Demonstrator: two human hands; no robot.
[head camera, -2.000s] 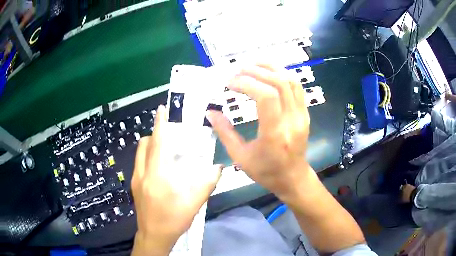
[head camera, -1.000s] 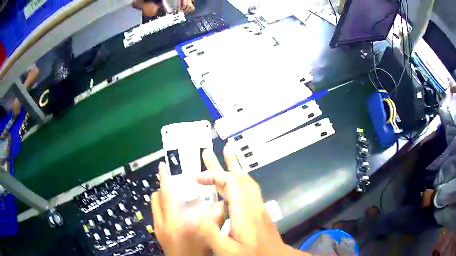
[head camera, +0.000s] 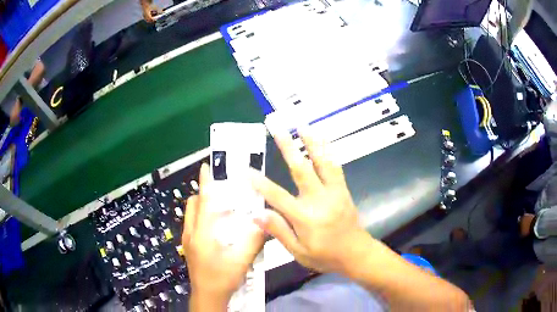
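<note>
A long white panel (head camera: 238, 143) stands lengthwise in front of me, its far end showing two dark rectangles, one near each edge. My left hand (head camera: 221, 244) is closed around the panel from the left side. My right hand (head camera: 320, 210) is at the panel's right side with fingers spread; its index finger is near the right black pad (head camera: 256, 161). Glare on the white surface hides whether its fingertips touch or hold anything small. The lower part of the panel is partly hidden by my left hand.
Stacked white panels (head camera: 317, 61) lie at the back, with a loose panel (head camera: 372, 139) nearer. Circuit board assemblies (head camera: 137, 231) are at left, beside a green conveyor (head camera: 140, 116). A single board strip (head camera: 449, 170), a blue bin (head camera: 473, 122) and a monitor (head camera: 449, 13) are at right. Another person's hand (head camera: 148, 11) is top left.
My right hand has moved from over the panel to its right side, and its fingers have spread. The panel's end now shows higher in view. My left hand still holds the panel.
</note>
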